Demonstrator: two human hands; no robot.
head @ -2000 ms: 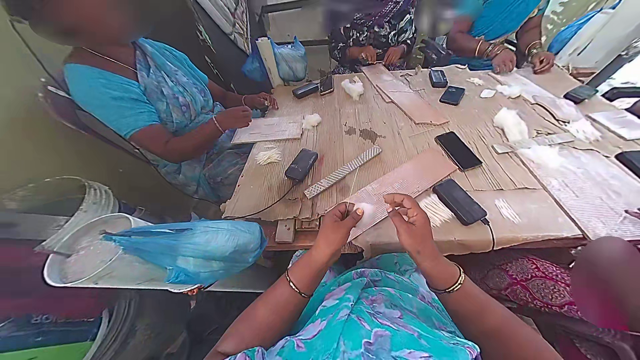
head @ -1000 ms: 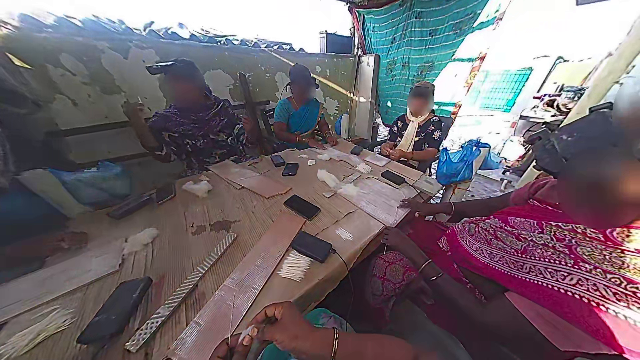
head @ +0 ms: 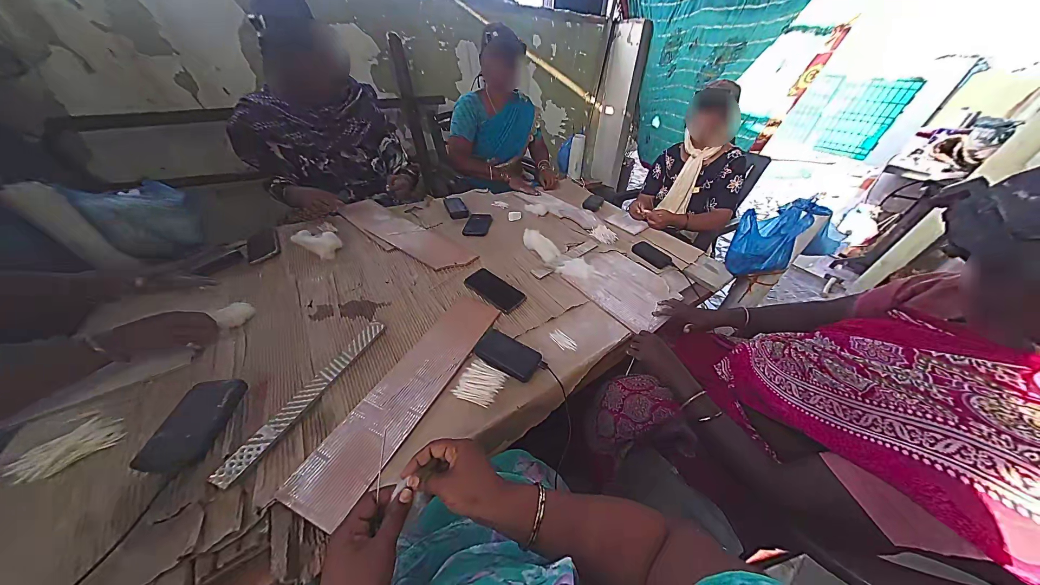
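My left hand [head: 370, 528] is at the bottom centre, beside the near end of a long ribbed board [head: 398, 406]. Its thumb and fingers pinch a small tuft of white fibre, probably cotton [head: 399, 488], with a thin stick or strand rising from the grip. Touching the same tuft from the right are the fingertips of my right hand [head: 455, 479], which has bangles at its wrist. A bundle of thin white sticks [head: 478, 383] lies right of the board, against a black power bank [head: 508, 355] with a cable. A black phone [head: 495, 290] lies at the board's far end.
A patterned flat strip [head: 296, 406] and another black device [head: 188, 426] lie left of the board on the cardboard-covered table [head: 325, 284]. Several people sit around it with boards and white fluff [head: 318, 243]. A co-worker's hands [head: 662, 333] are at the table edge on the right.
The view has swung up and to the right since the first frame. My hands stay close together over the near table edge; the fibre between them looks smaller than in the oldest frame.
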